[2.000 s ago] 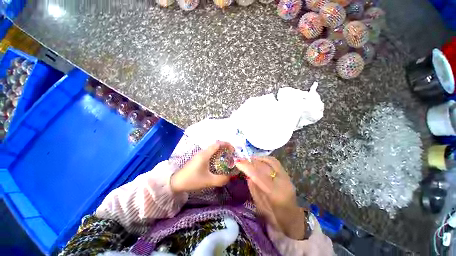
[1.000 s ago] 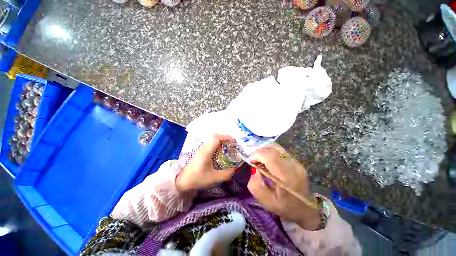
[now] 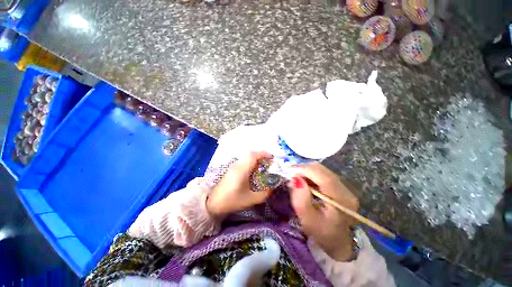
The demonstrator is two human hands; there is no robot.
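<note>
My left hand (image 3: 238,188) holds a small decorated ball (image 3: 265,176) with coloured dots just in front of my apron. My right hand (image 3: 323,204) is beside it, with its fingertips close to the ball's right side. It holds a thin pale wooden stick (image 3: 359,217) that points down to the right, and something white shows at the fingertips against the ball. The front tip of the stick is hidden by my fingers. A crumpled white cloth (image 3: 368,109) with blue marks lies just beyond my hands, with a smooth white round shape (image 3: 320,126) on it.
Small clear pieces (image 3: 463,162) lie in a loose pile at the right of the speckled tabletop (image 3: 185,50). More decorated balls (image 3: 416,47) sit at the top right. A large blue crate (image 3: 106,174) with balls along its edge is at left, beside a smaller crate of balls (image 3: 36,115).
My left hand keeps hold of the ball. The wooden stick, not seen in the oldest frame, shows in my right hand and now sticks out further down right. The view has shifted.
</note>
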